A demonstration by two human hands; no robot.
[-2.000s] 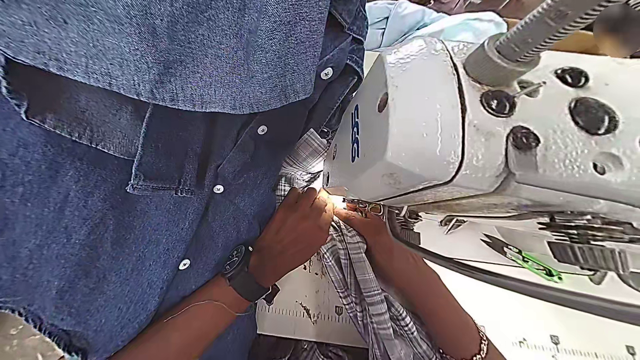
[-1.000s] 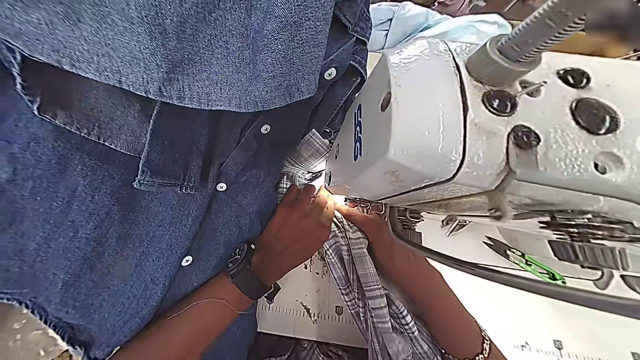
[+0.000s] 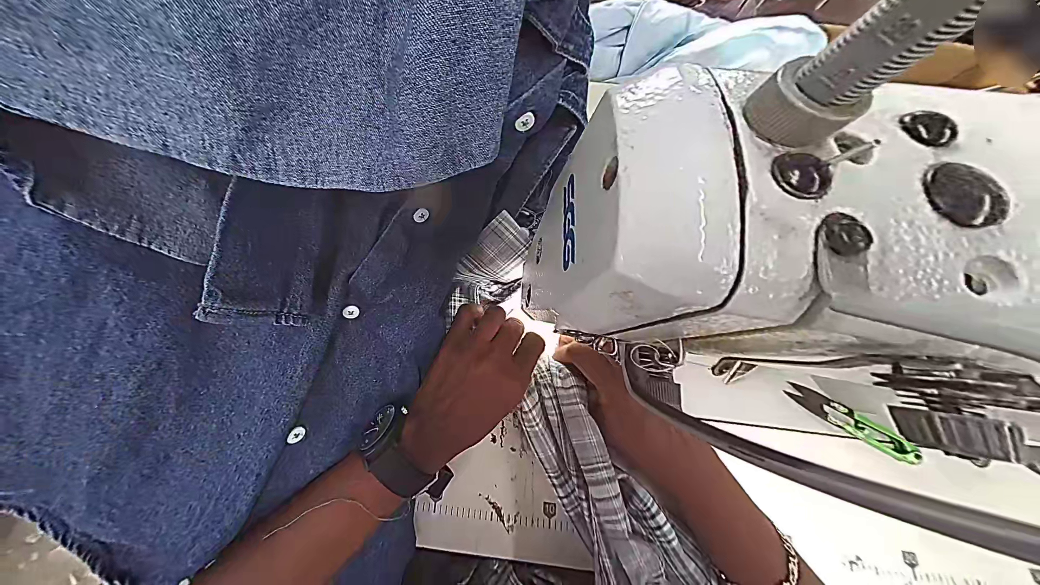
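Note:
A white industrial sewing machine head [image 3: 658,203] fills the upper right. Grey plaid fabric [image 3: 569,439] runs from under its needle area down between my forearms, and more of it lies beyond my fingers. My left hand [image 3: 479,374], with a black watch [image 3: 394,451] at the wrist, rests with bent fingers on the fabric left of the brightly lit needle area; its fingertips are hidden. My right hand [image 3: 597,366] holds the fabric just under the machine head, partly covered by it. The needle itself cannot be made out.
Green-handled thread snips [image 3: 873,431] lie on the machine bed at the right. A dark curved bar or cable [image 3: 812,483] crosses above my right forearm. Light blue cloth [image 3: 691,36] is behind the machine. A denim shirt [image 3: 203,390] hangs close at the left. The bed [image 3: 487,520] bears ruler marks.

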